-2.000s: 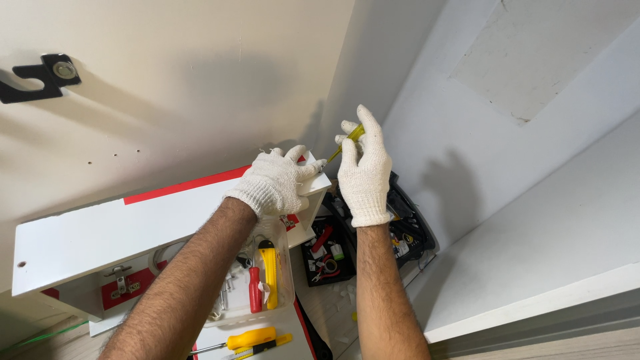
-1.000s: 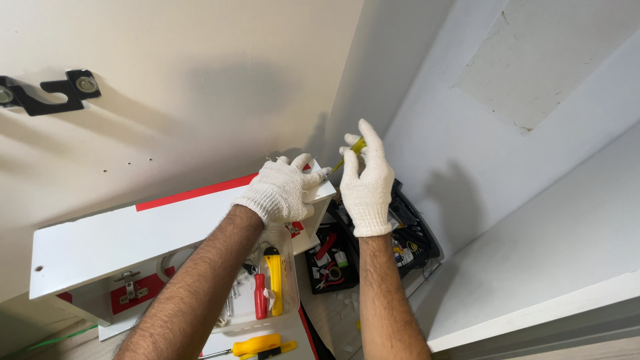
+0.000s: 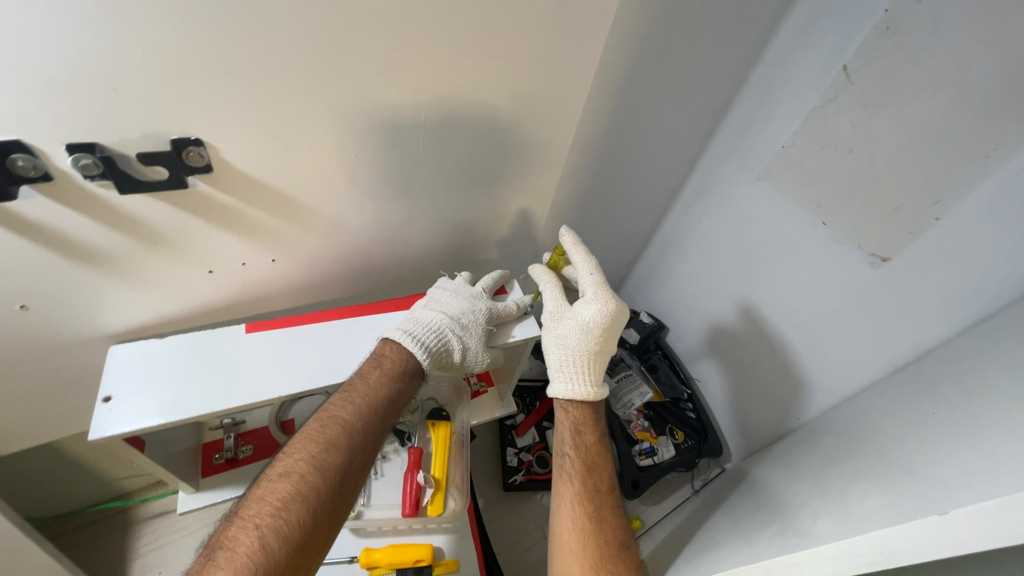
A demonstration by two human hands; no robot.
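My left hand [image 3: 464, 322], in a white knitted glove, rests on the right end of a white board cabinet [image 3: 320, 352] with a red strip; its fingertips are at the corner beside the tip of a screwdriver. Whether they pinch a small part there cannot be told. My right hand [image 3: 582, 324], gloved the same way, holds the screwdriver's translucent yellow handle [image 3: 558, 258] between thumb and fingers, with the shaft slanting down to that corner. Below my left hand, a clear plastic tray [image 3: 392, 520] holds a red-handled screwdriver [image 3: 412, 482] and a yellow utility knife [image 3: 438, 464].
A black toolbox [image 3: 696, 400] with mixed tools stands on the floor behind my right wrist. A yellow-handled screwdriver [image 3: 396, 556] lies in front of the tray. Black metal brackets [image 3: 152, 172] are bolted to the wall at left. A white panel [image 3: 880, 400] rises on the right.
The view has shifted, bringing more of the wall brackets into sight. Both hands stay at the cabinet's corner, and the fingers of my right hand have shifted around the screwdriver handle.
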